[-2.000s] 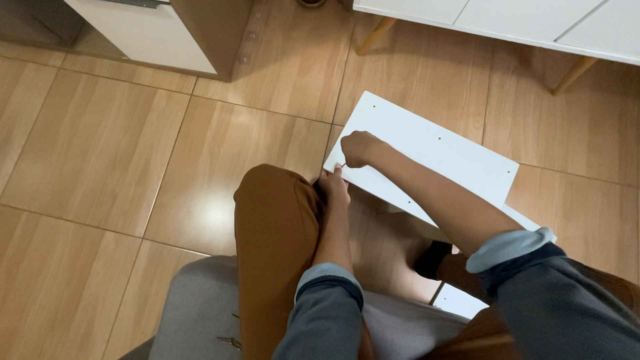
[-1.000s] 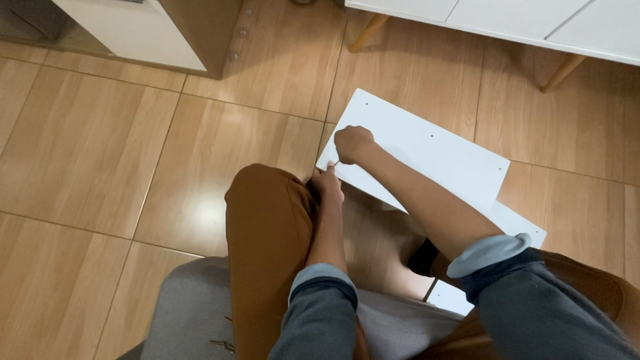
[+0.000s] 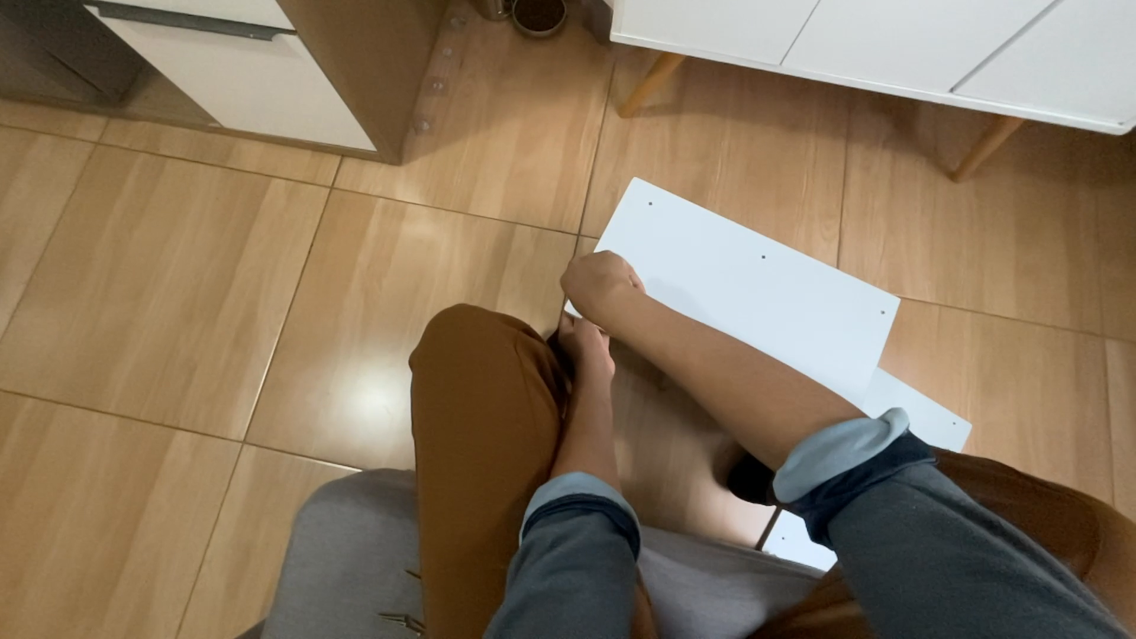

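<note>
A white panel with several small dark holes along its far edge stretches across the floor area in front of me. At its near left corner my right hand is closed, with the fingers curled underneath; what it grips is hidden. Just below it, my left hand holds the panel's corner from the near side, partly behind my knee. Further white boards show beyond the panel's right end and beside the seat. Several metal screws lie on the grey seat cushion.
A white cabinet on wooden legs stands at the top right. At the top left is a brown unit with a white drawer. A round dark-filled container sits between them. My bent knee is close left of my hands.
My right hand stays at the panel's near left corner but has turned and lowered toward my left hand. The left hand keeps its place. The panel has not plainly moved.
</note>
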